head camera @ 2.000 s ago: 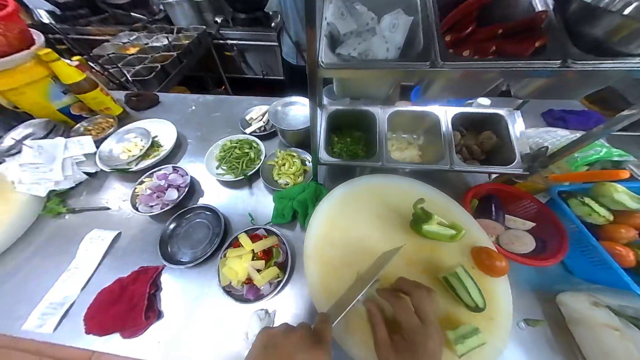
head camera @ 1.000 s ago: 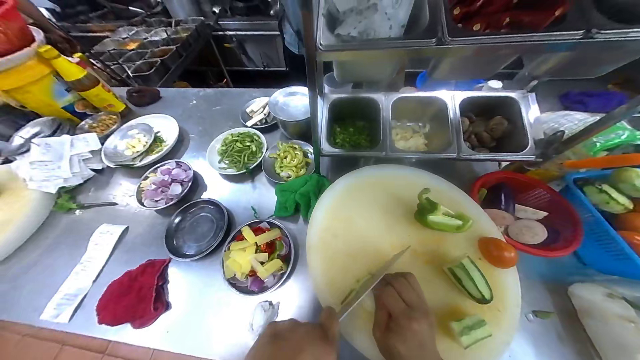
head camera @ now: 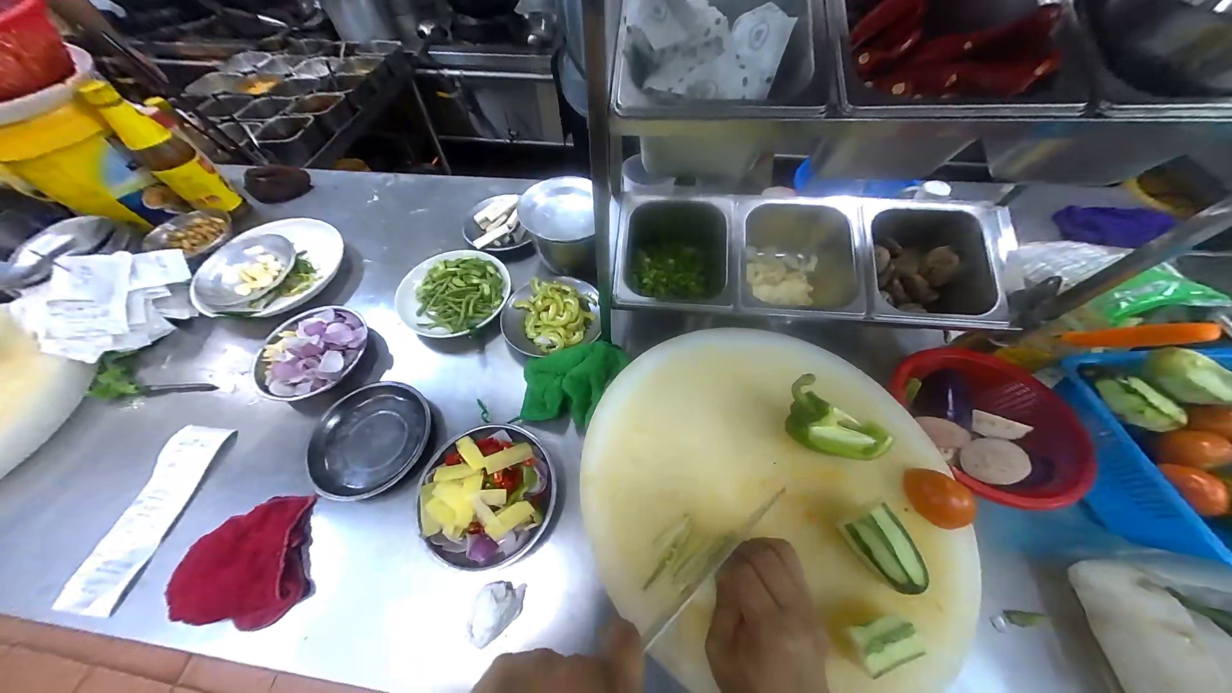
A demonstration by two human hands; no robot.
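On the round cutting board, my left hand has its fingers curled down against the flat of a kitchen knife. The piece beneath those fingers is mostly hidden. My right hand, at the bottom edge, grips the knife's handle. Thin pale green slices lie left of the blade. Right of my left hand are a cut cucumber half and a shorter cucumber piece. A cut green bell pepper and a tomato sit near the board's right side.
A red basket of cut eggplant and a blue basket of vegetables stand right. Left are a bowl of mixed cut vegetables, an empty metal dish, a red cloth and a green cloth. A steel rack stands behind the board.
Thin slices now lie separate to the left of the blade, where the earlier frames show the knife over or beside a piece. Both hands stay at the knife. The view has shifted slightly.
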